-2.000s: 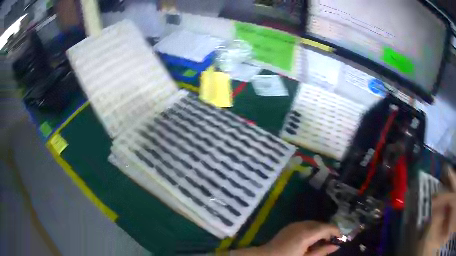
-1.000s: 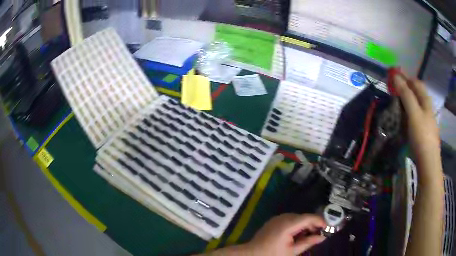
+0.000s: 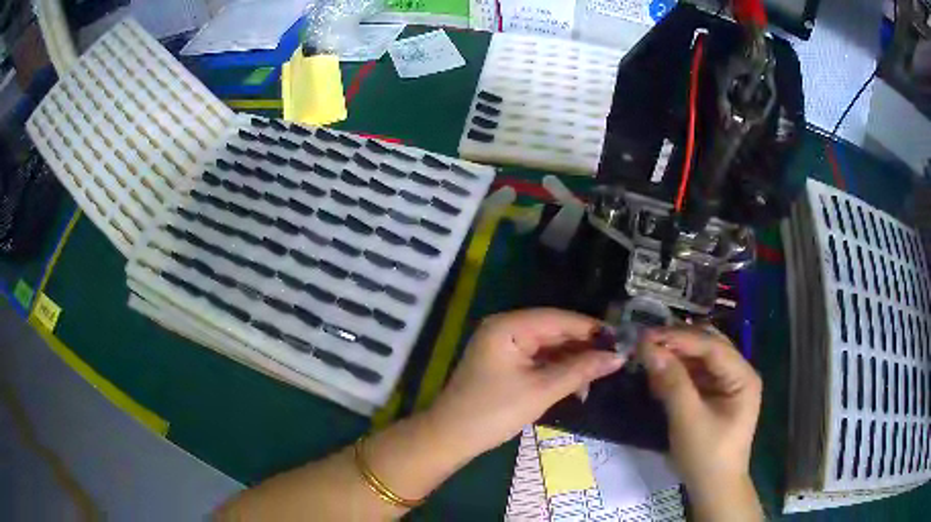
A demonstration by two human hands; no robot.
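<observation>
My left hand (image 3: pixel 526 377) comes in from the lower left. Its thumb and finger pinch a small dark part (image 3: pixel 608 334), mostly hidden, at the front of the hand-lever fixture (image 3: pixel 669 273). My right hand (image 3: pixel 704 393) is at the right of the same spot, fingertips bent together close to my left fingertips; what they hold is hidden. The round gauge (image 3: pixel 646 308) sits just above the fingertips, partly covered. The red lever handle (image 3: pixel 750 12) is at the top edge, untouched. The left tray (image 3: pixel 482 184) holds rows of dark parts, one looking silvery.
A right tray (image 3: pixel 852 487) with dark slivers lies on a stack. A back tray (image 3: pixel 556 97) has a few dark parts at its left edge. A slotted white sheet (image 3: pixel 117 133) leans at far left. A yellow note (image 3: pixel 314 90) stands behind the left tray; printed paper (image 3: pixel 633 474) lies under the fixture front.
My right hand has left the red lever handle and come down beside my left hand at the fixture front. The view has shifted down and right, showing the right tray.
</observation>
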